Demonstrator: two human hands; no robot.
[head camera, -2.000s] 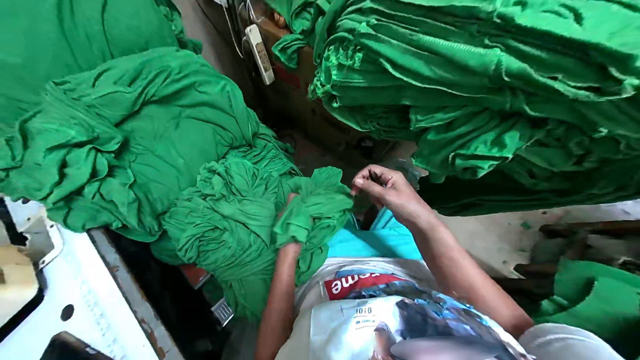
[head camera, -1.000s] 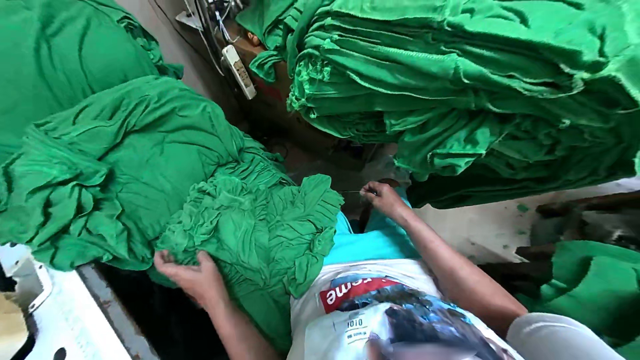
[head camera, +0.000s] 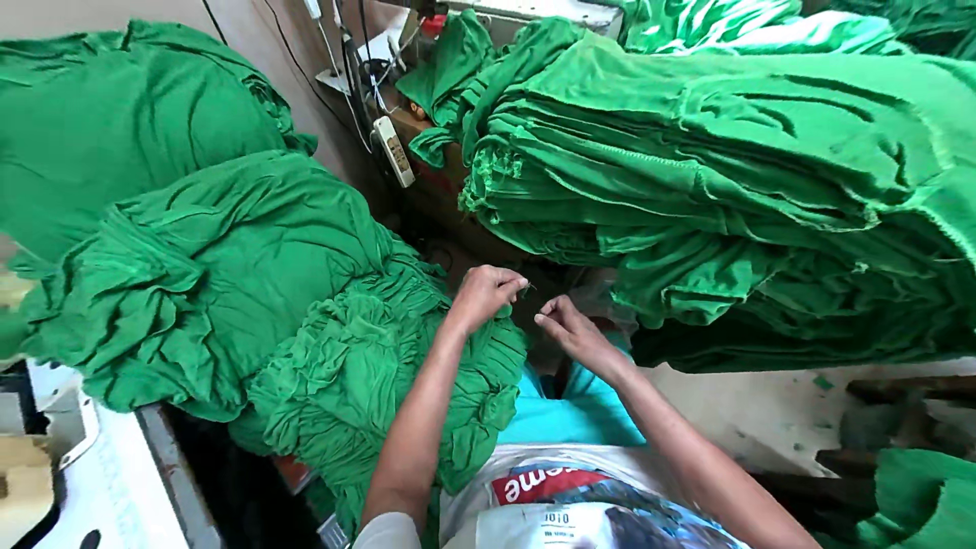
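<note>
My left hand (head camera: 490, 296) is raised over the edge of a bunched green fabric heap (head camera: 335, 374), with thumb and index finger pinched. A tiny dark thread-like bit (head camera: 531, 285) shows at those fingertips; it is too small to name surely. Just to the right, my right hand (head camera: 568, 329) hangs above my turquoise-clad lap, thumb and index finger close together. Whether anything is between them cannot be told. The two hands are a short gap apart. The bunched fabric lies beside my lap and runs into larger green folds on the left.
A thick stack of green fabric pieces (head camera: 709, 168) with stitched edges overhangs at the right. A white power strip or remote (head camera: 393, 152) hangs near cables at the back. At the lower left is a white machine surface (head camera: 122, 480). Green cloth (head camera: 919, 496) lies at the lower right.
My left hand has moved from the near left side of the bunched fabric to a place beside my right hand. Two seconds ago it was at that fabric's right part.
</note>
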